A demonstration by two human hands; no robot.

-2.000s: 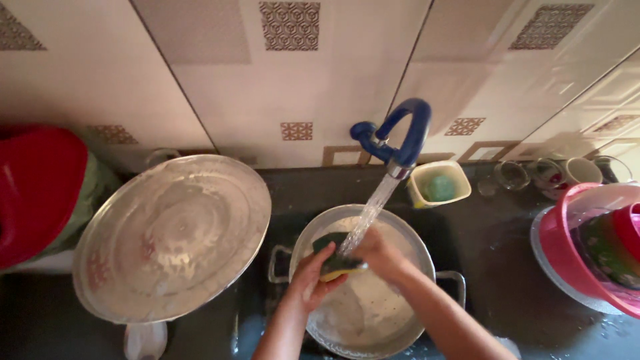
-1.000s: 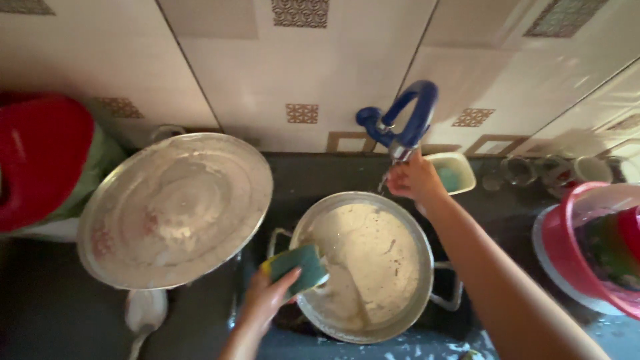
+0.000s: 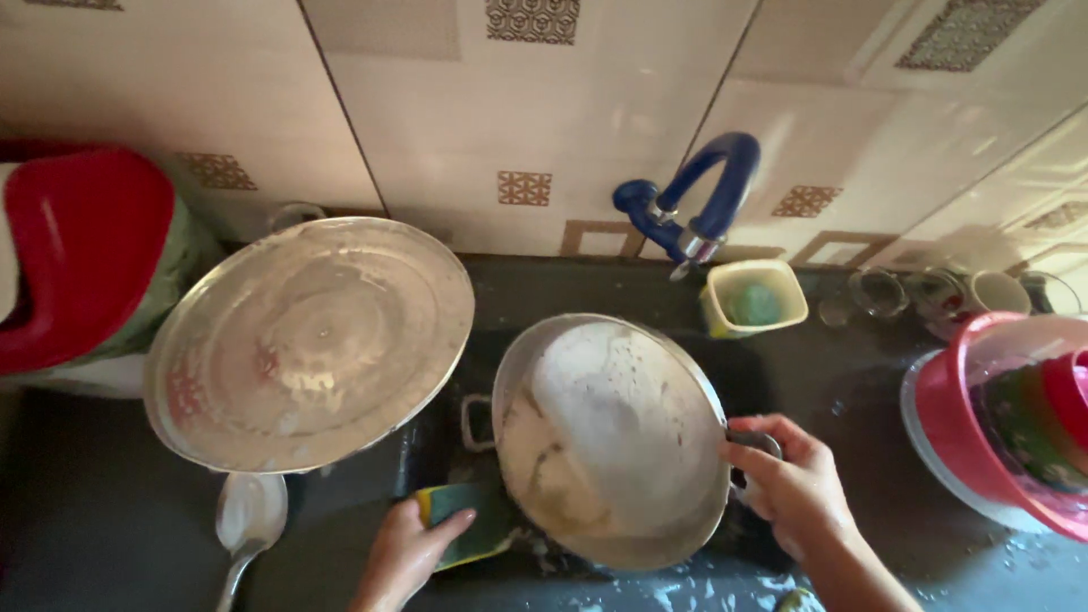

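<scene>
A two-handled metal pan (image 3: pixel 629 425) with cloudy water in it sits tilted below the blue tap (image 3: pixel 722 187). My right hand (image 3: pixel 790 476) grips the pan's right loop handle. Left of the pan, my left hand (image 3: pixel 408 544) holds a green and yellow scouring sponge (image 3: pixel 476 518), apart from the left loop handle. No water stream shows at the tap. A large round metal lid (image 3: pixel 314 340), wet and streaked, lies to the left, with a metal serving spoon (image 3: pixel 251 518) just below it.
Behind the pan stands a cream plastic tub (image 3: pixel 714 297) with a green thing inside. Glasses and a cup (image 3: pixel 999 293) line the wall at right, near a pink basin (image 3: pixel 956 399) holding dishes. A red container (image 3: pixel 93 246) is at far left.
My right hand has moved from the tap to the pan's right handle, and the pan is now tilted. The water stream seen two seconds ago has stopped. My left hand keeps the sponge, now lower beside the pan.
</scene>
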